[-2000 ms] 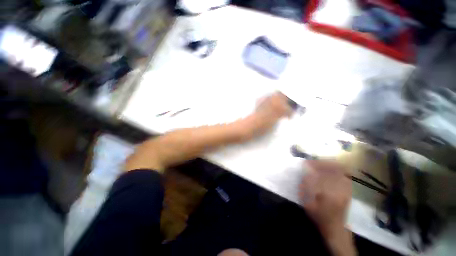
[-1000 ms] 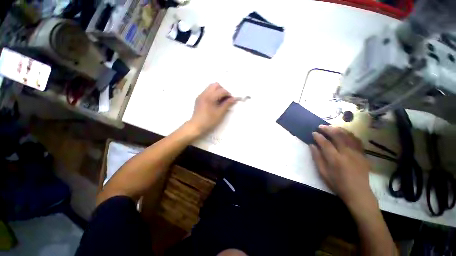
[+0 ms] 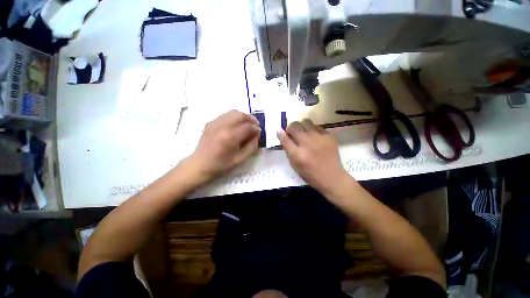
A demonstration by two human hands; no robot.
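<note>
A dark fabric rectangle (image 3: pixel 261 129) lies at the front of the needle area with a white strip (image 3: pixel 273 129) over its middle. My left hand (image 3: pixel 229 139) grips its left edge with bent fingers. My right hand (image 3: pixel 311 152) has its fingertips on the right edge of the white strip and the dark piece. The sewing machine head (image 3: pixel 317 35) stands just behind, its presser foot area (image 3: pixel 290 99) brightly lit. Part of the dark piece is hidden under my fingers.
Black-handled scissors (image 3: pixel 396 137) and red-handled scissors (image 3: pixel 448 131) lie right of my right hand. A short dark strip (image 3: pixel 353 112) is beside the needle area. Stacked panels (image 3: pixel 169 39), a black-and-white piece (image 3: pixel 86 68) and thin white pieces (image 3: pixel 154 96) lie left. A box (image 3: pixel 26 81) stands far left.
The view has turned and shifted toward the machine. My left hand has come over to the dark rectangle, which is now near the needle with a white strip on it.
</note>
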